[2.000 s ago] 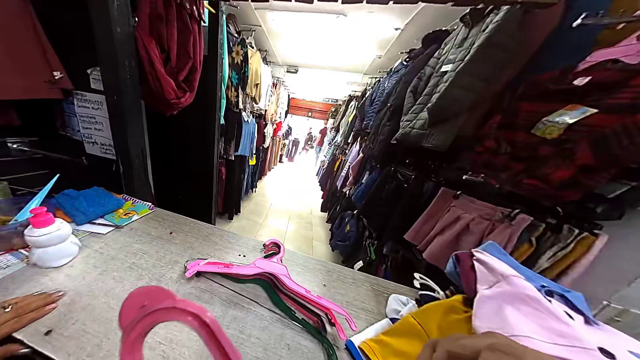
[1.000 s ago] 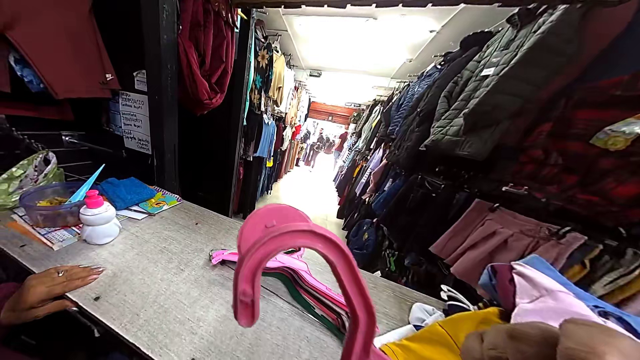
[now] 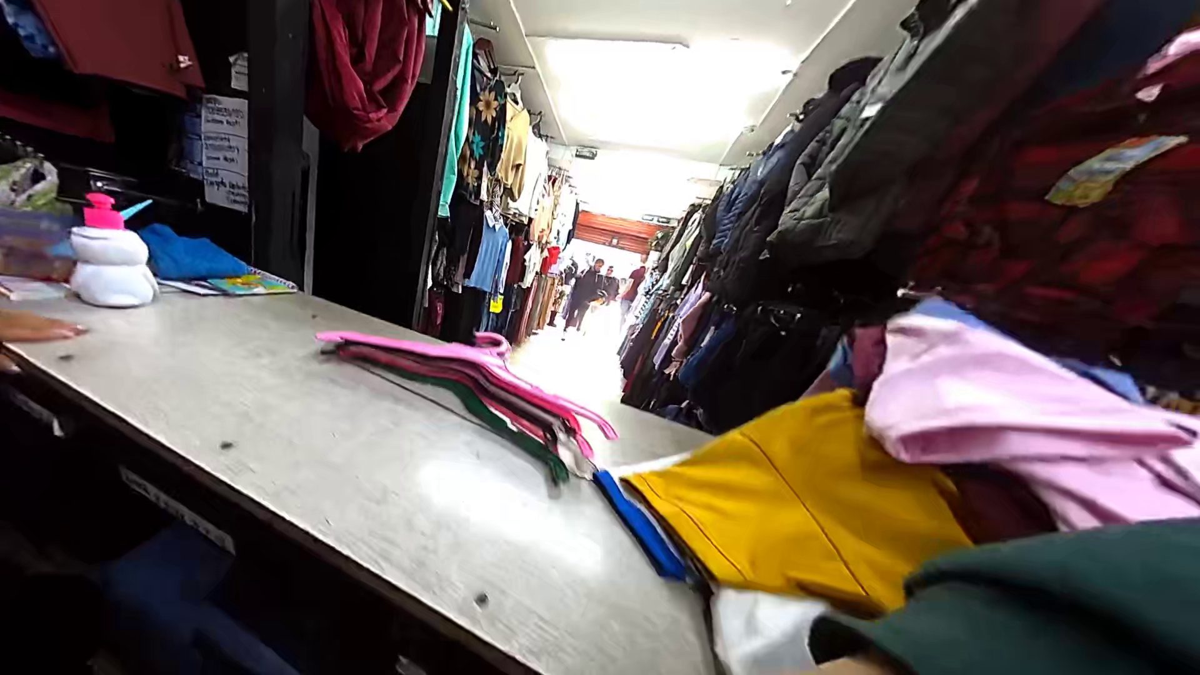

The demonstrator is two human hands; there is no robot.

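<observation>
At the bottom edge a sliver of skin, which looks like my left hand [image 3: 848, 667], shows beneath a dark green garment [image 3: 1059, 595]; its grip is hidden. My right hand is out of view. Beside the green cloth lie a mustard-yellow garment [image 3: 806, 497], a white cloth [image 3: 769, 628] and a folded pink garment [image 3: 1012, 394]. Several clothes hangers, pink, green and dark, lie together in a pile [image 3: 469, 380] on the grey counter. A blue strip-like item [image 3: 642, 525] sticks out by the yellow garment's left edge.
Another person's hand [image 3: 37, 327] rests on the counter [image 3: 309, 459] at left, near a white bottle with a pink cap [image 3: 114, 258], a blue cloth [image 3: 192, 253] and a booklet [image 3: 251, 283]. Clothes racks line an aisle beyond, where people [image 3: 589, 292] stand far off.
The pink hanger held up close to the camera is out of view. A dark green garment now shows at lower right, where hands were visible before. The view has tilted and shifted.
</observation>
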